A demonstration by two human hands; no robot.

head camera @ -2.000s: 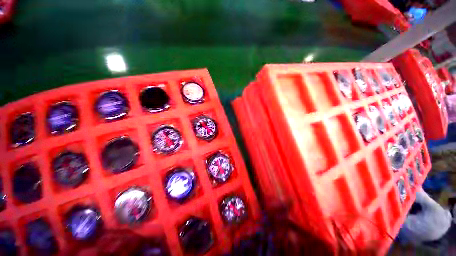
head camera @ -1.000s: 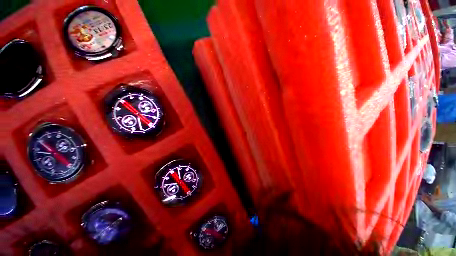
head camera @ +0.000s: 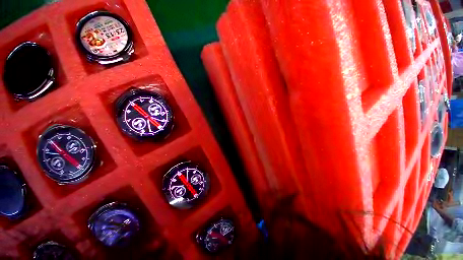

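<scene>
A red foam tray [head camera: 109, 84] fills the left side, one round watch head in each visible pocket. A pale printed face [head camera: 104, 35] sits in the top corner pocket, with a plain black dial [head camera: 29, 70] to its left. Below are chronograph-style dials with red marks [head camera: 145, 116], another [head camera: 66, 154], and a third [head camera: 186, 184]. A purple-blue face [head camera: 114, 225] lies lower in the tray. A smaller, dim dial [head camera: 217, 235] is near the bottom edge. Neither of my hands is in the picture.
Stacked red trays [head camera: 309, 101] stand close at the right, with empty pockets nearest and silver-grey watch heads [head camera: 436, 139] at the far side. A narrow dark gap separates stack and tray. Green surface [head camera: 190, 30] shows behind. Dark, blurred strands cross the bottom centre. Blurred items lie beyond the stack.
The view has moved much closer to the tray and stack than two seconds ago. Since one second ago, the tray has shifted slightly right in the picture. No watch head has visibly changed pocket.
</scene>
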